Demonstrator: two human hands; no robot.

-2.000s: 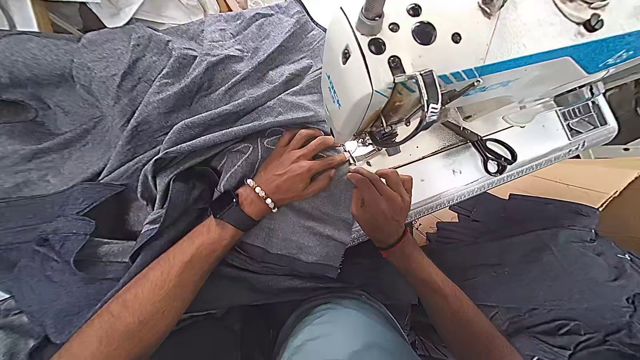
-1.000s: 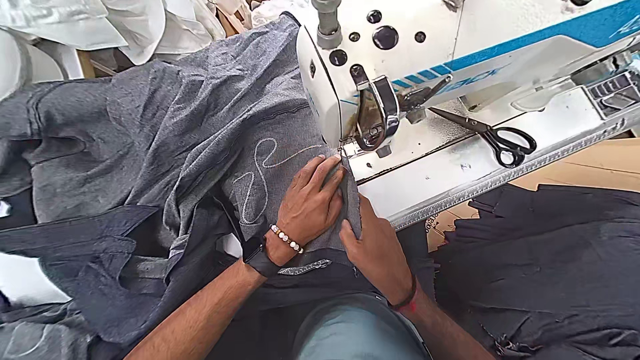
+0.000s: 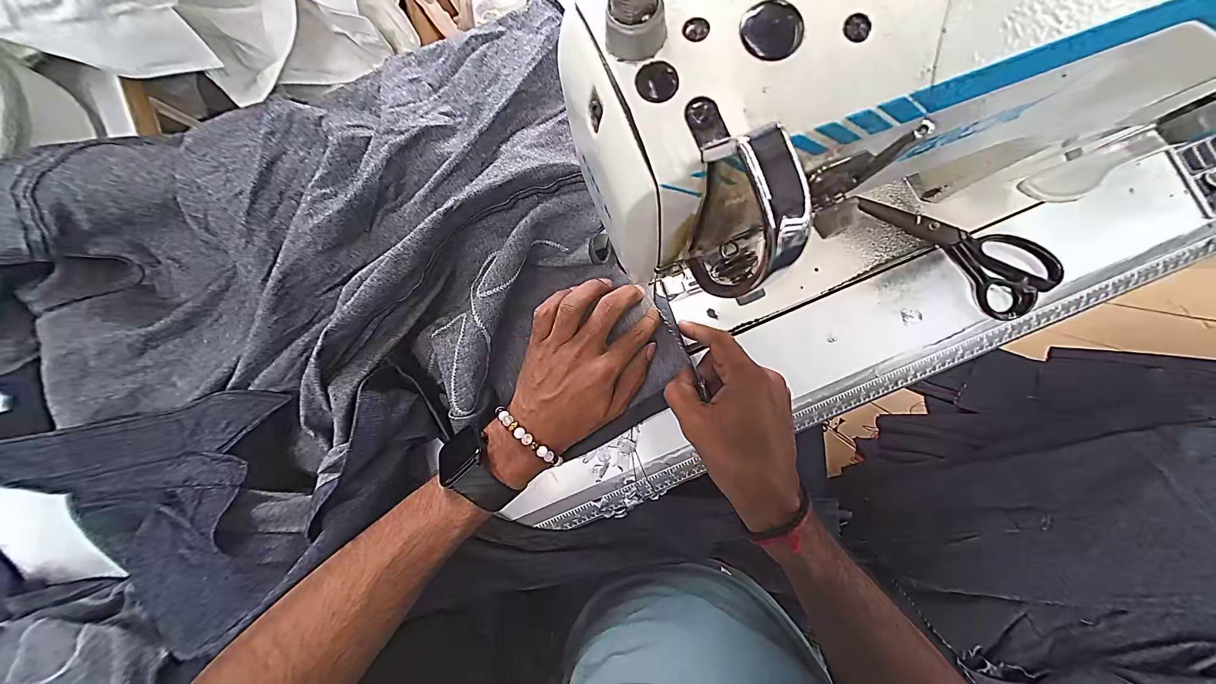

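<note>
Grey-blue fabric (image 3: 313, 218) spreads across the left and runs up to the needle area of a white sewing machine (image 3: 627, 161). My left hand (image 3: 579, 370) lies flat on it with the fingers near the presser foot, just left of the needle area. Between thumb and index finger, my right hand (image 3: 736, 418) pinches the right edge of the cloth. A loose pale thread (image 3: 484, 304) curls over the fabric beside my left hand. The needle itself is hard to make out.
Black-handled scissors (image 3: 988, 261) lie on the machine bed, right of the needle area. A ruler strip (image 3: 883, 375) runs along the bed's front edge. Dark cloth pieces (image 3: 1045, 475) are piled at the lower right. White fabric (image 3: 123, 38) sits at the upper left.
The fabric between my hands has shifted and now leaves part of the bed's front edge showing. My right hand has gone from flatter beside the cloth to pinching its edge.
</note>
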